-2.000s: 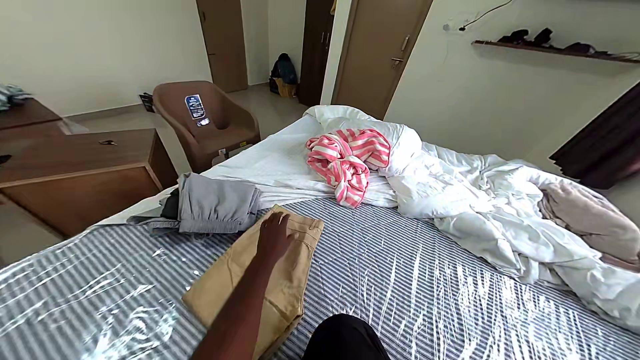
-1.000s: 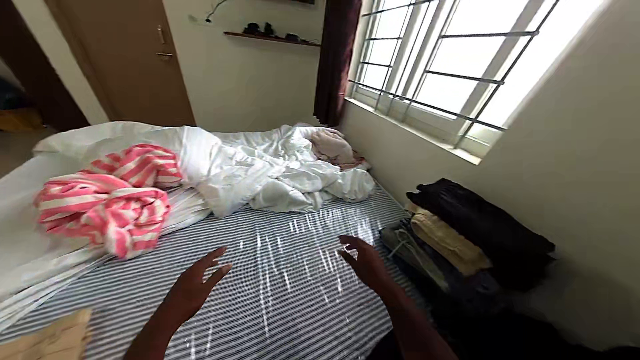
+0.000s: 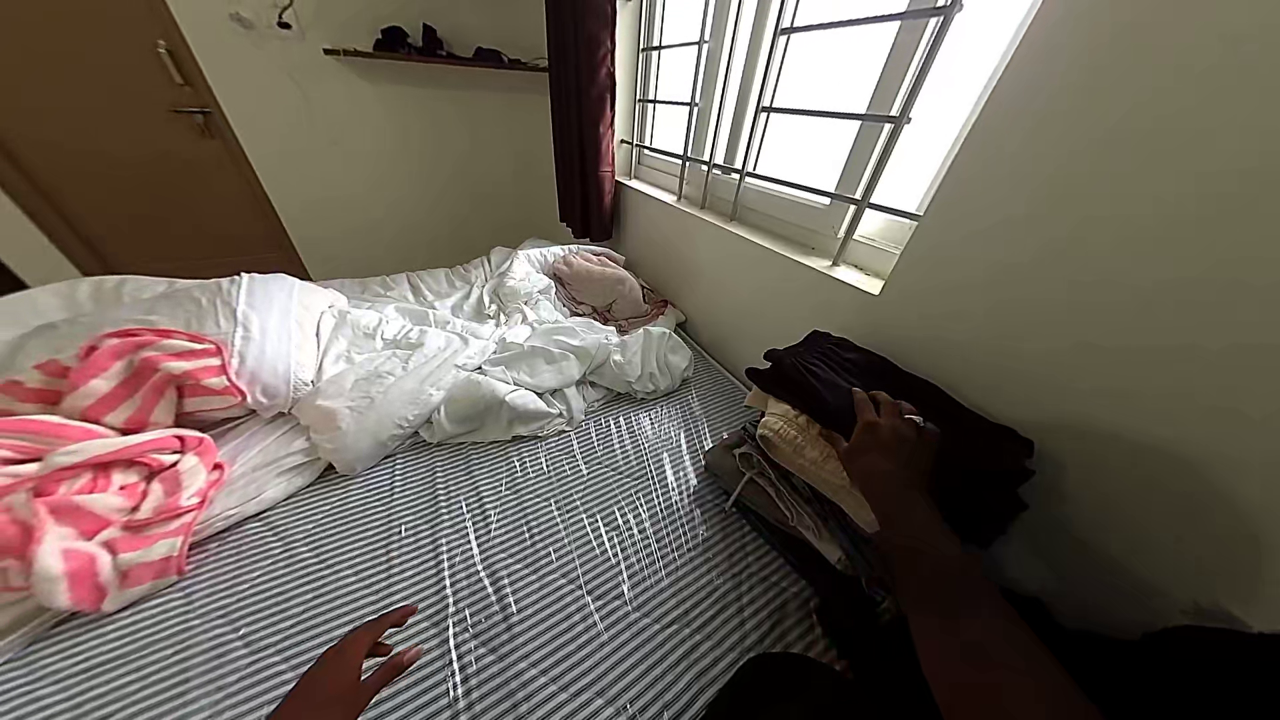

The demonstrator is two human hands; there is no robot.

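My right hand (image 3: 890, 445), a ring on one finger, rests on a folded black garment (image 3: 850, 385) at the top of a clothes stack beside the wall. Under the black garment lies a beige folded garment (image 3: 805, 450), with grey and dark clothes (image 3: 775, 490) below it. Whether the fingers grip the cloth cannot be told. Low in the view, my left hand (image 3: 350, 665) hovers over the striped mattress (image 3: 560, 560) with its fingers apart and nothing in them. Clear, shiny plastic seems to cover the mattress.
A pink-and-white striped cloth (image 3: 150, 460) lies crumpled at the left. Behind it, a rumpled white sheet (image 3: 500, 350) spreads toward a pale pink bundle (image 3: 600, 285) by the wall. A barred window (image 3: 800, 110), a dark red curtain (image 3: 582, 120) and a wall shelf (image 3: 440, 60) stand beyond.
The view has turned far to the right. My right hand has gone from the beige trousers or the air over the mattress to the black garment on the stack.
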